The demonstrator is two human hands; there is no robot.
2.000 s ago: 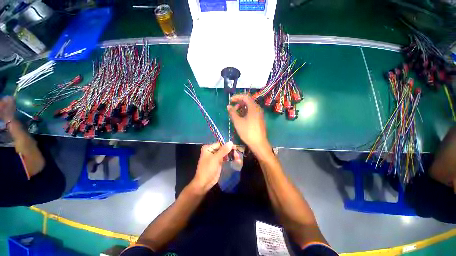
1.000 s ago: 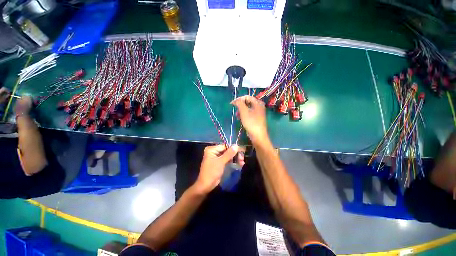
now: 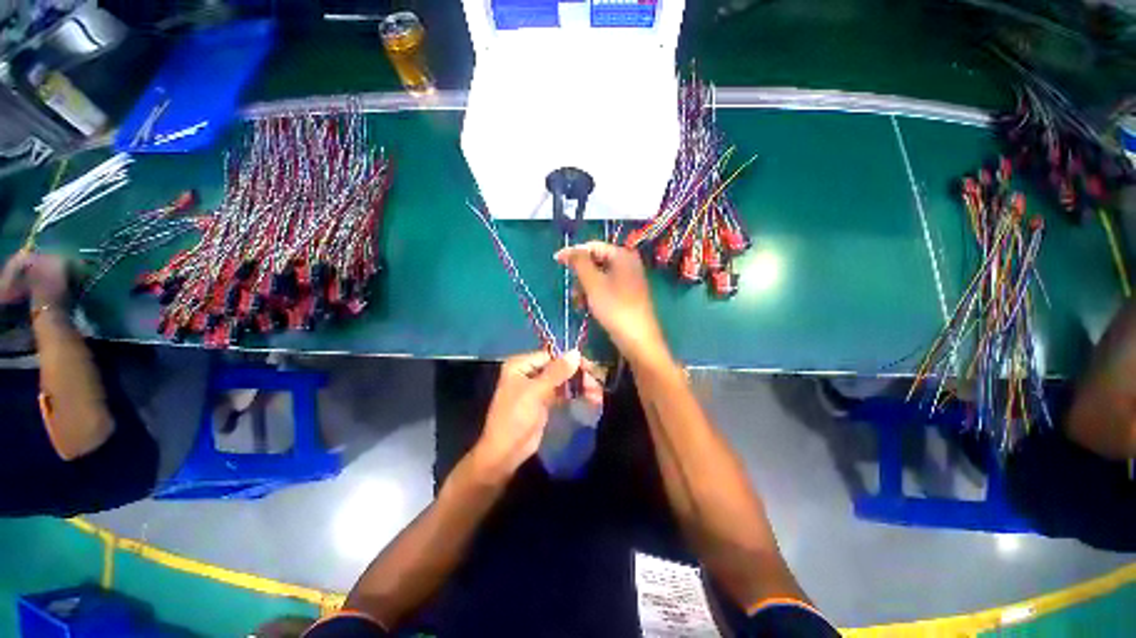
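My left hand (image 3: 526, 405) is shut on the lower end of a connector lead at the bench's front edge. Its housing is mostly hidden by my fingers. Some of the lead's wires (image 3: 512, 273) fan up to the left. Other strands run straight up toward the black twisting head (image 3: 568, 190), low on the front of the white machine (image 3: 576, 106). My right hand (image 3: 605, 284) is just below the twisting head, fingertips together beside these upright strands. Whether it grips them is too small to tell.
A large harness pile (image 3: 284, 224) lies left of the machine, a smaller bunch (image 3: 700, 237) just right. Looser harnesses (image 3: 1003, 293) lie far right. A blue tray (image 3: 199, 81) and a yellow can (image 3: 406, 52) are at the back left. Neighbours' arms show at both sides.
The upright strands now reach up toward the twisting head, apart from the left-hand wires. My right hand's fingers have closed together beside them. My left hand has stayed at the bench edge.
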